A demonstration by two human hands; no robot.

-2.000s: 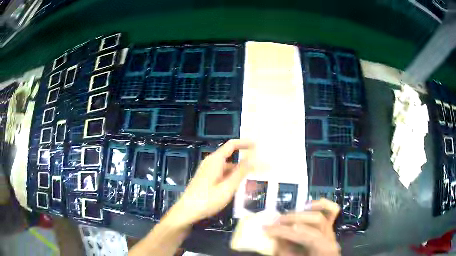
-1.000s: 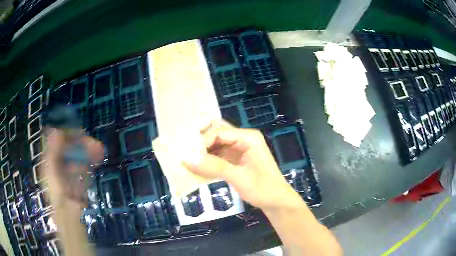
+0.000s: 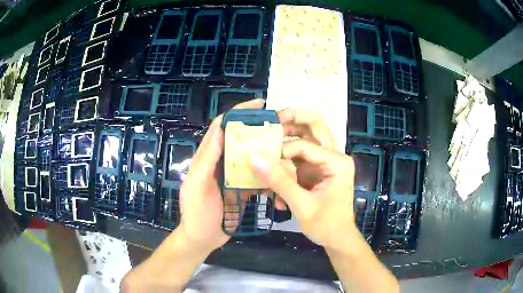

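My left hand (image 3: 202, 186) holds a dark blue-teal phone front housing (image 3: 248, 213) upright by its left side, above the black blister tray (image 3: 129, 48). A cream-yellow die-cut adhesive piece (image 3: 244, 154) lies over the housing's screen window. My right hand (image 3: 321, 180) presses its thumb on the piece's lower right part, with its fingers at the housing's right edge. The white-cream gasket sheet (image 3: 307, 57) lies over the tray behind the hands, its lower part mostly hidden by them. Housings with plain blue rims (image 3: 367, 60) sit in the tray on both sides.
A neighbouring tray at left holds cream-ringed housings (image 3: 87, 109); another tray (image 3: 515, 166) is cut off at far right. Loose release liners (image 3: 470, 137) are piled on the dark bench (image 3: 441, 223) at right. White perforated sheets (image 3: 107, 257) lie below the bench edge at lower left.
My left hand has brought a housing from the left to the middle. My right hand's adhesive piece now lies on its window. The top-left tray pocket is empty. The view has shifted back left.
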